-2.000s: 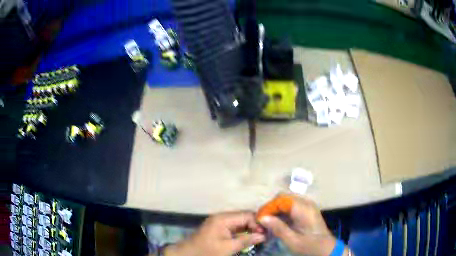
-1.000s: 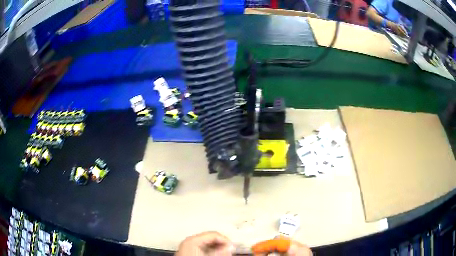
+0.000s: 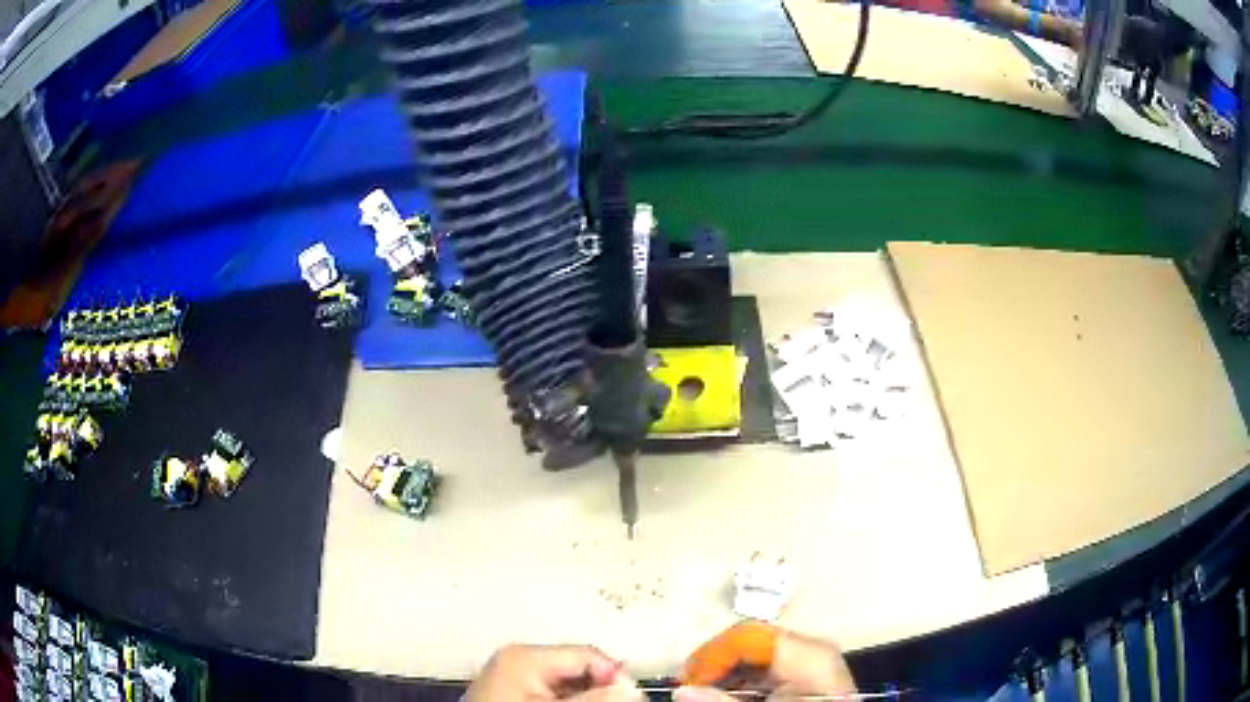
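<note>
My left hand [image 3: 548, 675] and my right hand [image 3: 770, 664] are at the bottom edge, partly cut off. A thin silvery solder wire [image 3: 658, 690] runs between their pinched fingertips and shows again right of my right hand, which wears an orange finger cot [image 3: 733, 653]. A white plug housing cover [image 3: 760, 586] lies just above my right hand. The soldering iron [image 3: 628, 497] points tip-down above the beige board, higher in view than both hands. A circuit board [image 3: 400, 486] with a reddish lead lies to the left.
A black ribbed hose [image 3: 480, 178] stands beside the iron. A yellow sponge [image 3: 695, 390] and a pile of white covers [image 3: 843, 381] are behind and right, then cardboard [image 3: 1083, 398]. Boards lie on the black mat [image 3: 247, 562]; units lie on the blue mat [image 3: 521, 117]. Another person's arm shows top right.
The view has tilted and shifted. My hands have moved from below the bench's front edge up to it and are now slightly apart, with the strand visible between them.
</note>
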